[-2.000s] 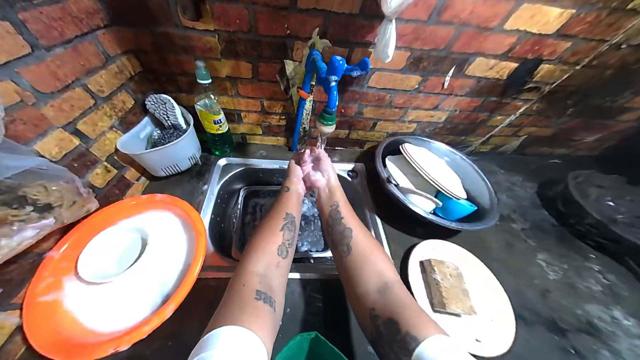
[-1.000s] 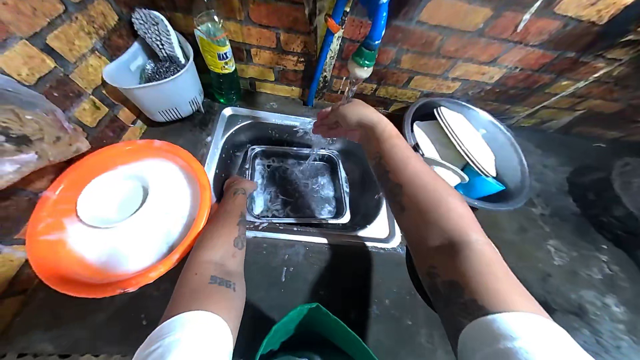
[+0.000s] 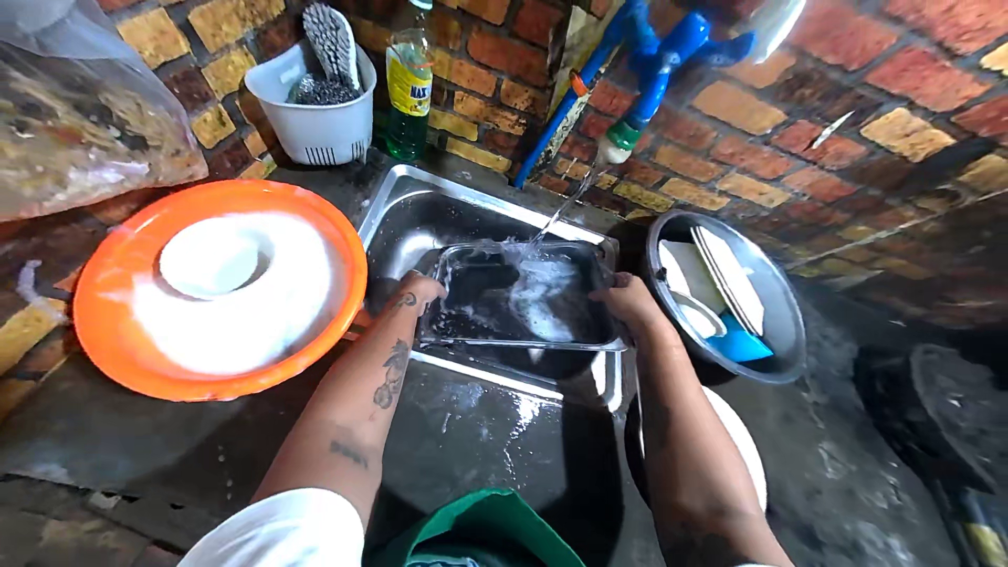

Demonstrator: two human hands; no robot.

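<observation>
My left hand (image 3: 423, 290) grips the left rim of a rectangular metal pan (image 3: 480, 299), and my right hand (image 3: 628, 301) has hold of its right rim. The pan is held at the top of the stainless steel sink (image 3: 398, 197), a little tilted, with water and suds inside. Water runs into the pan's far side from the spout (image 3: 617, 146) of a blue tap (image 3: 669, 63). My fingertips are partly hidden at the pan's edges.
To the left stands an orange basin (image 3: 102, 315) of suds with a white bowl (image 3: 209, 258). Behind are a white plastic caddy (image 3: 315, 126) with a brush and a green soap bottle (image 3: 409, 94). On the right, a grey basin (image 3: 787, 315) holds plates; a white plate (image 3: 744, 441) lies partly under my right arm.
My hands were together under the tap, then apart with the pan lying in the sink. Now both hold the pan, which is raised, and my right hand has come down from the tap.
</observation>
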